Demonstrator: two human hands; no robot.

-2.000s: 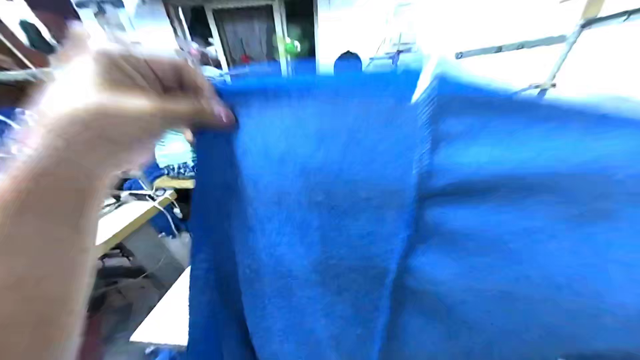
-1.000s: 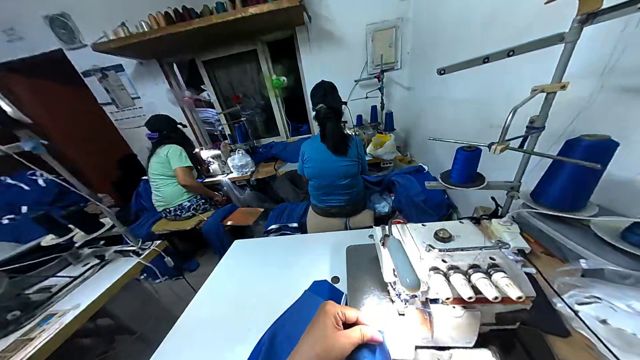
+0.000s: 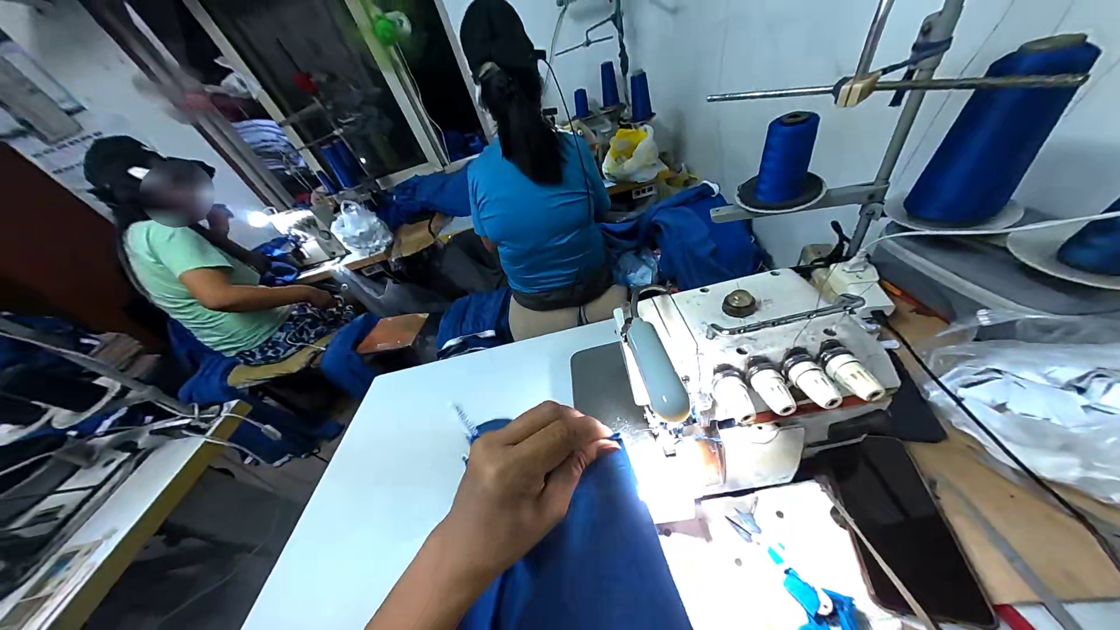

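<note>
My left hand point(image 3: 529, 468) pinches the upper edge of a piece of blue fabric point(image 3: 595, 551) between thumb and fingers, just left of the overlock sewing machine's point(image 3: 774, 328) lit needle area. From there the fabric hangs down past the bottom edge of the view. Beneath the hand lies the white table top point(image 3: 411, 455). My right hand is not in view. A pair of small thread snips point(image 3: 744, 523) and blue fabric scraps point(image 3: 814, 595) lie on the machine's front plate, with a dark smartphone point(image 3: 901, 525) at their right.
Blue thread cones point(image 3: 786, 157) stand on the thread stand point(image 3: 901, 131) behind the machine. Clear plastic bags point(image 3: 1041, 402) lie at the right. Ahead, a person in a blue shirt point(image 3: 538, 210) and another in a green shirt point(image 3: 206, 280) sit at workstations. Another table point(image 3: 131, 516) is at the left.
Two seconds ago my left hand held the blue fabric raised across the view; a second ago it was low beside the machine. The view has since shifted, and the hand still holds fabric.
</note>
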